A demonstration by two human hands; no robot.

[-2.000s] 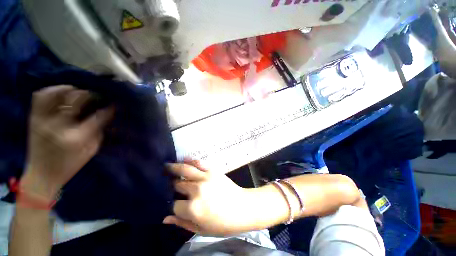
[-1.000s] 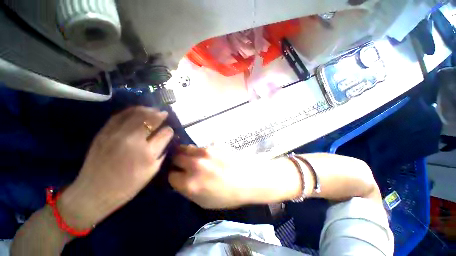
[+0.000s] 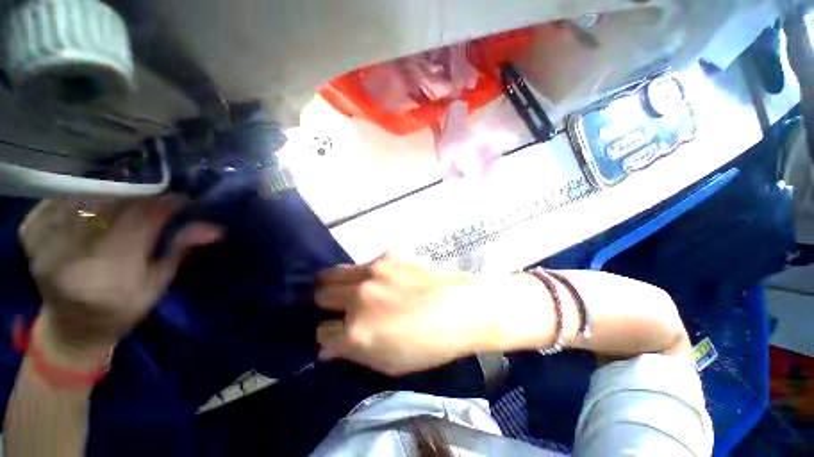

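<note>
A dark navy garment piece (image 3: pixel 241 286) lies over the left of the white machine table, below the sewing machine's presser foot area. My left hand (image 3: pixel 107 259) is blurred, on the cloth at the left, with thumb and fingers apart; whether it holds cloth is unclear. My right hand (image 3: pixel 384 312) pinches the right edge of the cloth near the table's front edge, its fingertips partly hidden. The white sewing machine head (image 3: pixel 357 36) spans the top. A ridged metal block (image 3: pixel 276 175) sits beside the foot. The needle and foot are too dark and blurred to tell.
A red-orange tray (image 3: pixel 393 112) with pale pink scraps lies under the machine arm. A slim black tool (image 3: pixel 527 101) and a blue-grey decorated case (image 3: pixel 635 129) are right of it. A white ridged knob (image 3: pixel 70 45) is at top left. A blue crate (image 3: pixel 750 357) with navy cloth is at lower right.
My left hand has moved left, away from my right hand and the foot, after first coming in to meet it. My right hand remains at the cloth's edge. The machine head looms larger than two seconds ago.
</note>
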